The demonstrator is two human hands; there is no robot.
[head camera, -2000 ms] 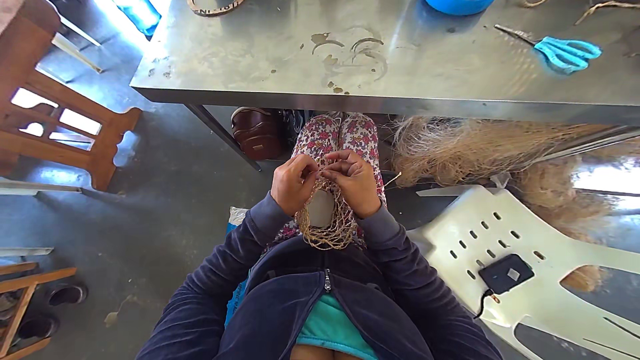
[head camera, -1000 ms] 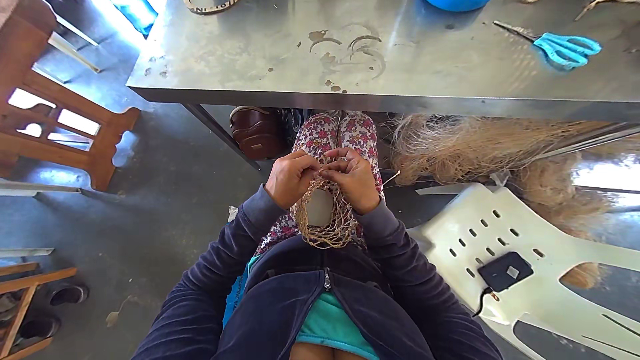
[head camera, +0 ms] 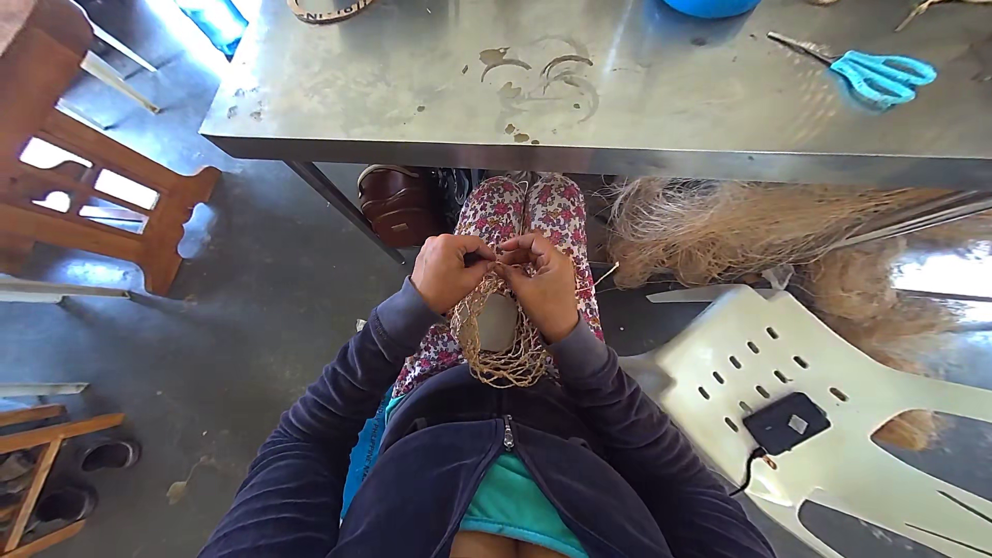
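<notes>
An open-mesh piece of knotted tan fiber cord [head camera: 508, 368] rests on my lap, looped around a pale rounded form [head camera: 497, 322]. My left hand [head camera: 453, 271] pinches the far edge of the mesh between thumb and forefinger. Against it, my right hand [head camera: 540, 280] pinches the same edge, the fingertips of both hands nearly touching. The fingers hide the exact knot or strand between them. A thin pale strand end [head camera: 608, 273] sticks out to the right of my right hand, over the flowered trousers.
Ahead stands a metal table [head camera: 372, 101] with turquoise-handled scissors [head camera: 883, 77], a tape roll [head camera: 329, 9] and a blue container [head camera: 711, 6]. Loose tan fiber [head camera: 721, 225] lies beneath it. On the right, a white plastic chair [head camera: 697, 356] holds a black device [head camera: 787, 422]. A brown bag [head camera: 397, 205] sits under the table.
Both hands stay at the far edge of the mesh, with only small shifts of the fingers. The mesh remains on my lap.
</notes>
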